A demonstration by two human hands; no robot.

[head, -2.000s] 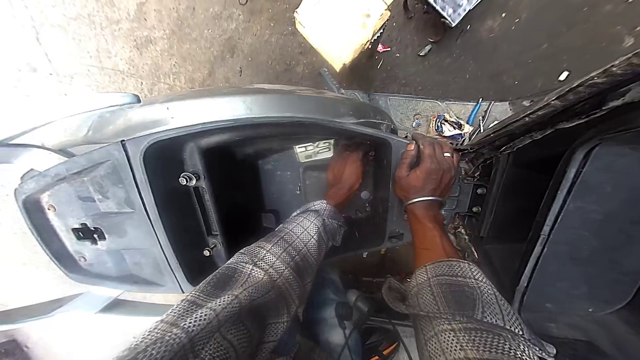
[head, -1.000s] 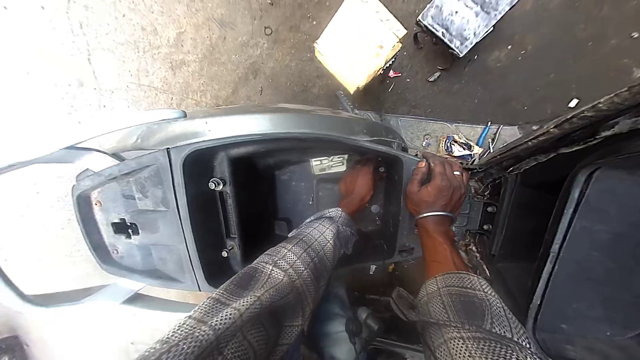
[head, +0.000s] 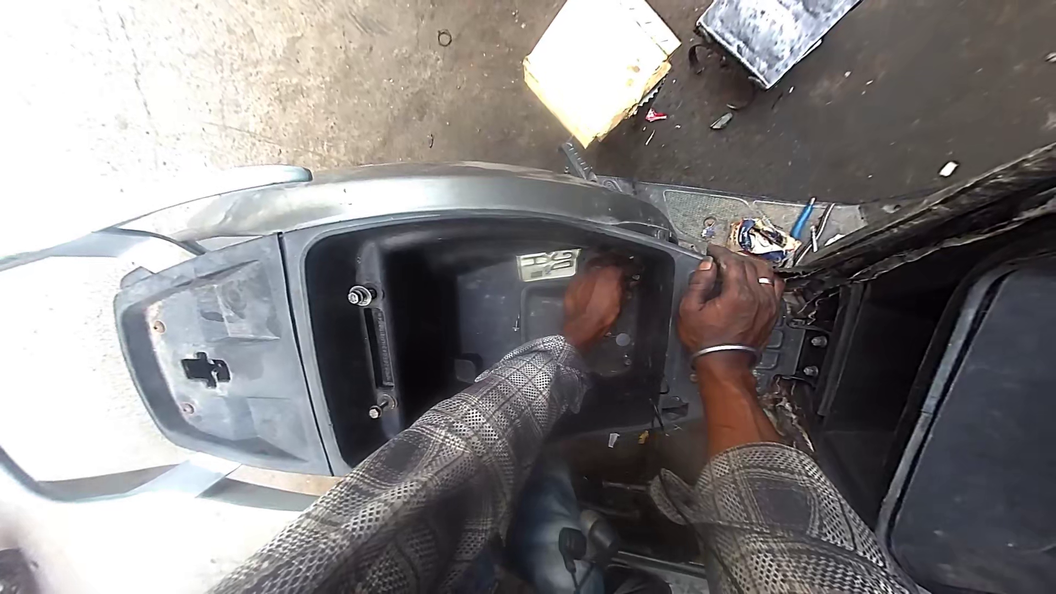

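Note:
A scooter's black plastic under-seat storage box [head: 487,289] lies uncovered beneath me, with the grey rear panel [head: 239,330] at its left end. My left hand [head: 592,304] is down inside the box near its right end, beside a pale sticker [head: 548,266]; its fingertips are in shadow, and whether they hold anything is hidden. My right hand [head: 730,301], with a ring and a metal bangle, has its fingers curled over the box's right rim. Two bolts [head: 360,295] stand at the box's left side.
The raised seat [head: 982,429] is at the right. Beyond the silver body panel [head: 429,194], a footboard holds a blue-handled tool [head: 802,219] and a crumpled packet [head: 763,239]. A yellowish box [head: 602,66] and a stained grey slab [head: 771,33] lie on the ground.
The view has shifted so that the scooter sits farther right and lower than two seconds ago. Both hands keep about the same places on the storage box.

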